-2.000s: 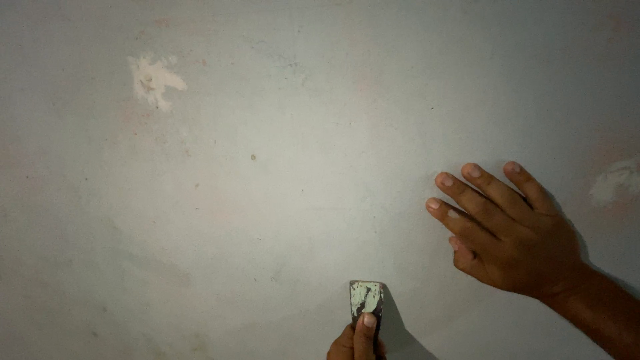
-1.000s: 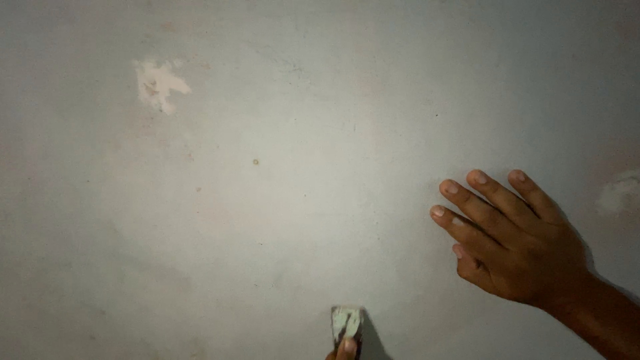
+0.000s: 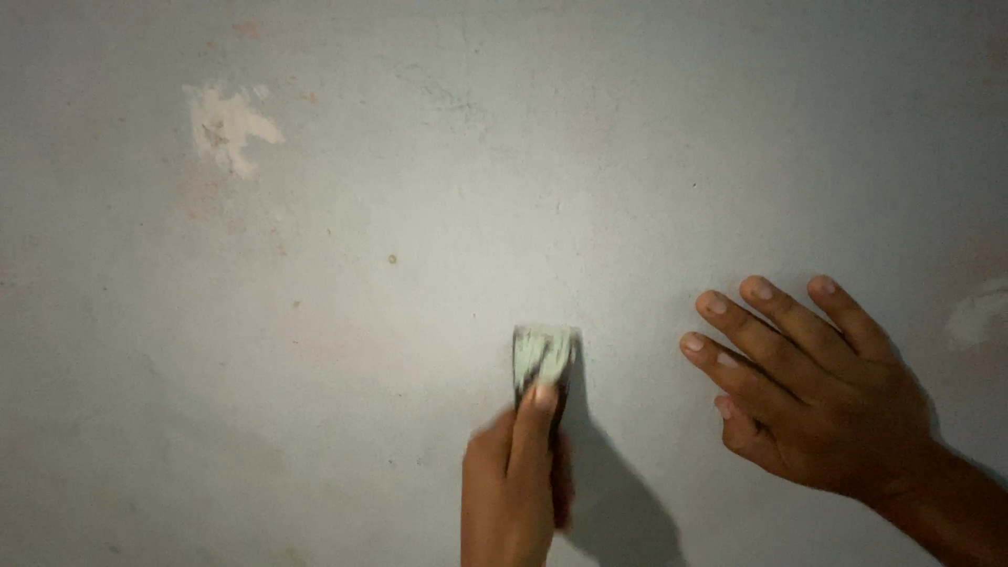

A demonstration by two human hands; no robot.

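My left hand [image 3: 512, 480], low in the middle, grips a putty knife [image 3: 545, 354] with its thumb along the blade. The blade points up, its top edge at or close to the pale grey wall [image 3: 441, 197], and pale greenish putty is smeared over its face. Its handle is mostly hidden in my fingers. To the right, my right hand [image 3: 819, 394] rests on the wall, back outward, fingers spread up and to the left, holding nothing.
An irregular whitish patch [image 3: 232, 130] marks the wall at the upper left. Another pale patch [image 3: 980, 315] lies at the right edge, beyond my right hand. A small round spot [image 3: 392, 259] and faint reddish stains show on the surface.
My left hand has moved up the wall with the putty knife, from the bottom edge where little of it showed a second ago. My right hand has stayed on the same part of the wall.
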